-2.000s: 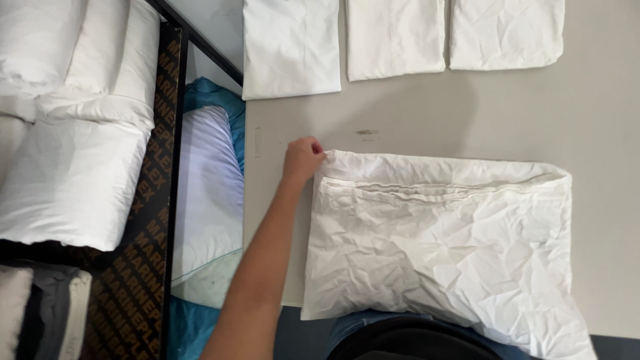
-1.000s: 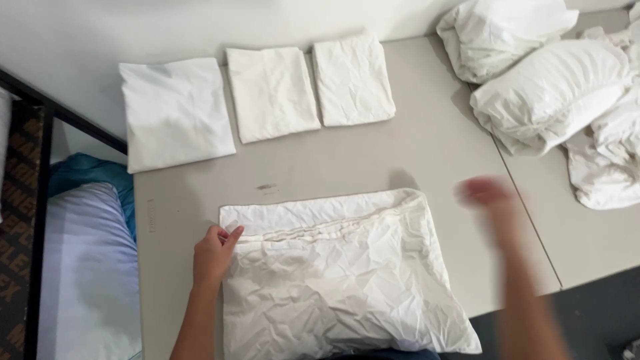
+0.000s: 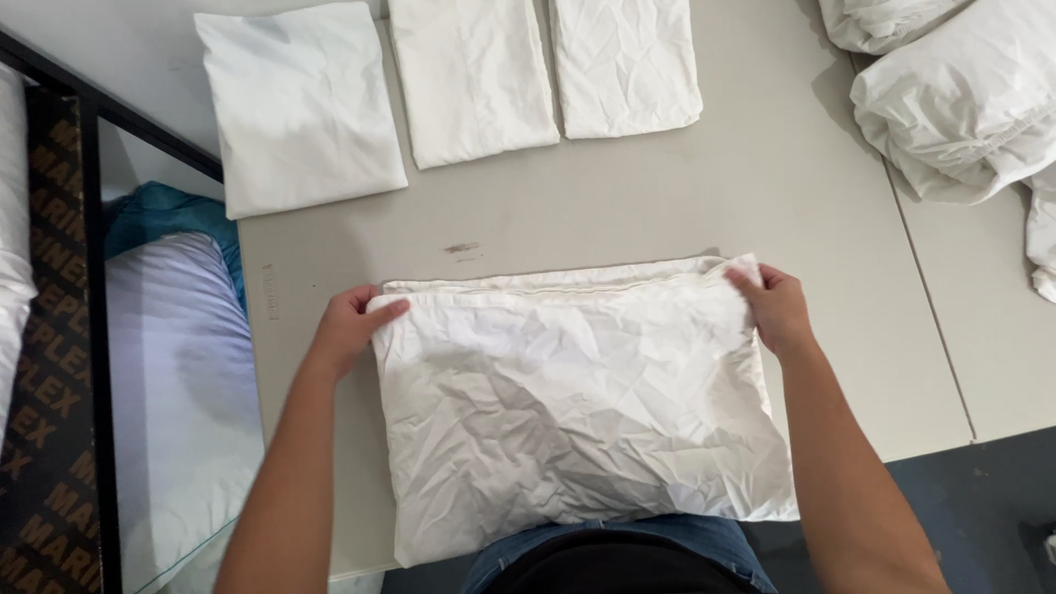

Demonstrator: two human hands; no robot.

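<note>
A wrinkled white pillowcase (image 3: 569,404) lies across the near edge of the table, its long opening side facing away from me. My left hand (image 3: 355,322) pinches its far left corner between thumb and fingers. At the far right corner, my right hand (image 3: 767,301) grips the fabric, thumb on top. Between the hands the upper layer's edge runs roughly straight, with a strip of the layer beneath showing beyond it. The pillowcase's near edge rests against my clothing.
Three folded white cloths, left (image 3: 305,107), middle (image 3: 474,78) and right (image 3: 627,66), line the far side of the grey table (image 3: 577,206). Bundled white linen (image 3: 965,99) sits at right. Beyond the left edge are a black metal frame (image 3: 103,330) and a pillow (image 3: 181,371).
My right hand, raised off the cloth to the right a second ago, now holds the far right corner. The pillowcase's upper edge has been drawn up toward its far edge. The view has shifted.
</note>
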